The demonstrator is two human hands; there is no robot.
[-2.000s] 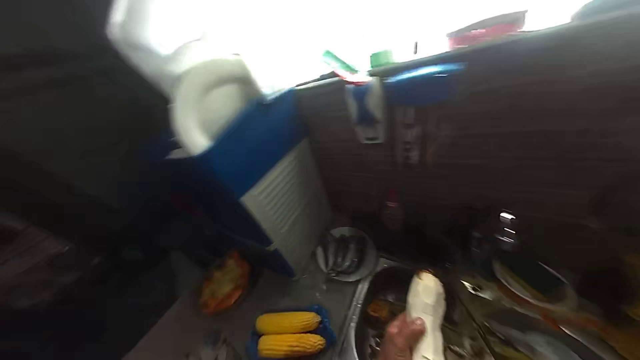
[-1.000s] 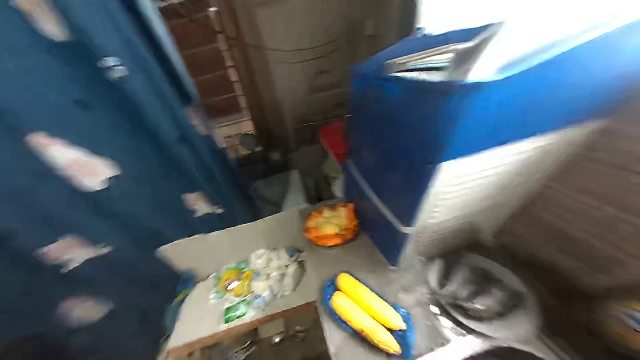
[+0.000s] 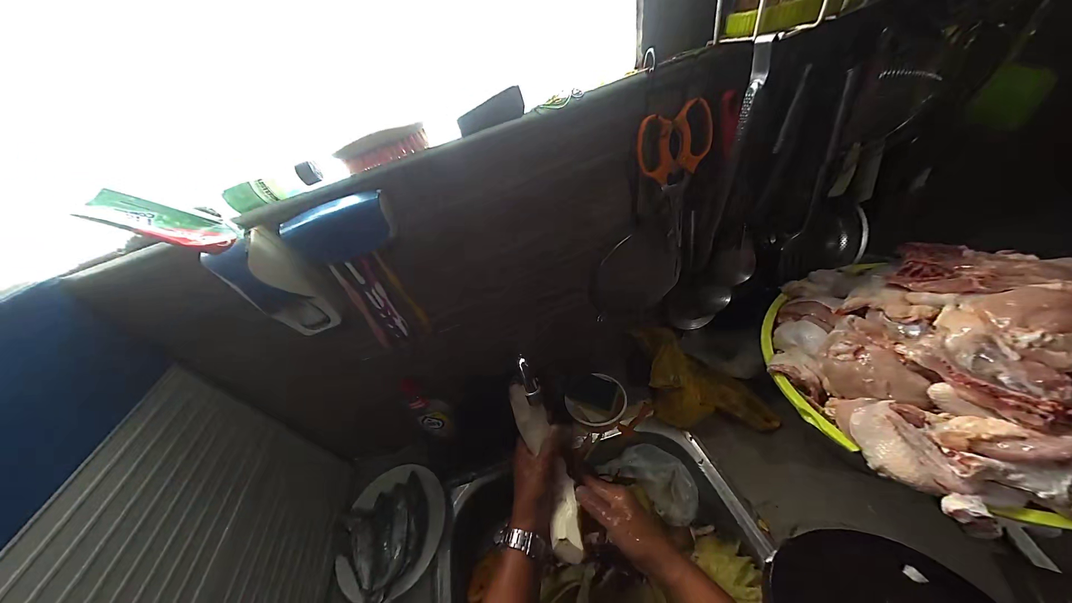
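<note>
My left hand [image 3: 536,473], with a metal watch [image 3: 521,541] on its wrist, holds a long, pale peeled vegetable [image 3: 568,515] over the sink. Its upper end is just below the faucet [image 3: 528,378]. My wet right hand [image 3: 618,512] lies against the right side of the vegetable; whether its fingers close on it is unclear. Below both hands, the metal sink [image 3: 730,486] holds a clear plastic bag [image 3: 662,479] and yellowish scraps [image 3: 724,565]. A round container [image 3: 595,400] stands behind the sink.
Raw chicken pieces [image 3: 921,360] fill a yellow-green-rimmed container at right, near a dark round pan [image 3: 871,569]. A plate of fish [image 3: 389,532] sits left of the sink. Orange-handled scissors [image 3: 673,142] and ladles [image 3: 699,306] hang on the wall. A yellow plastic bag [image 3: 695,389] lies behind.
The view has swung from the curtain and corn back to the sink. Two seconds ago one hand showed on the pale vegetable; now both hands are at it, near the faucet.
</note>
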